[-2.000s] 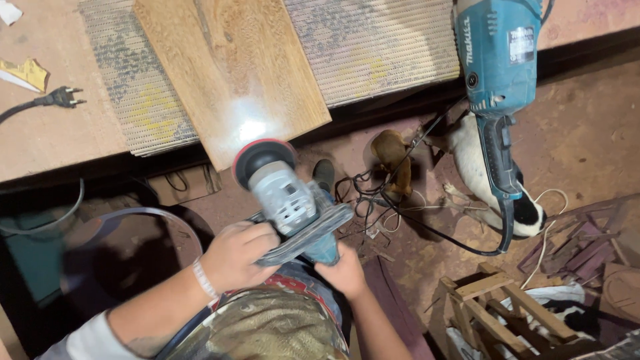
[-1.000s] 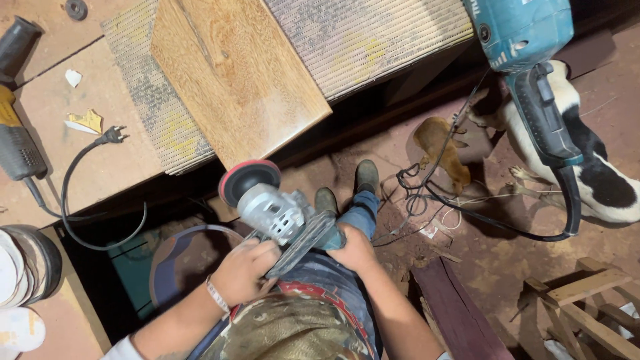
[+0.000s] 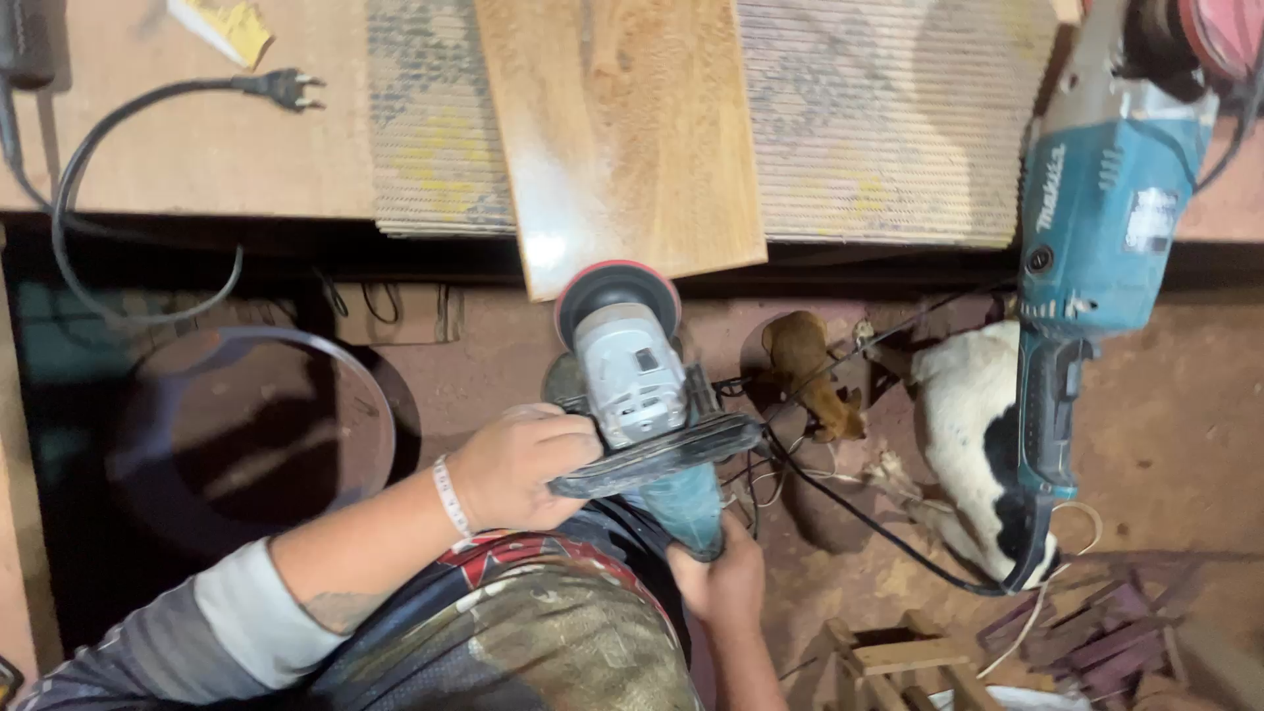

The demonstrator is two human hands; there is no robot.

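Note:
A teal and grey angle sander (image 3: pixel 632 380) with a round backing pad is held low in front of my body, its pad by the near end of a glossy wooden board (image 3: pixel 632 128). Whether pad and board touch, I cannot tell. My left hand (image 3: pixel 533 464) grips the tool's side, beside a dark, flat bar-like part that crosses it. Around the rear of the teal body is my right hand (image 3: pixel 726 578), partly hidden by it. The board lies on ribbed cardboard (image 3: pixel 889 128) and juts over the bench edge.
A teal Makita power tool (image 3: pixel 1106 217) lies at the right bench edge, its handle overhanging. A cable with a plug (image 3: pixel 281 89) lies at left. On the floor are a brown puppy (image 3: pixel 805 365), a black and white dog (image 3: pixel 973 425), cords and a wooden frame (image 3: pixel 908 657).
Both hands still hold the sander. The view has shifted and turned; the sander's pad remains close to the board's near end.

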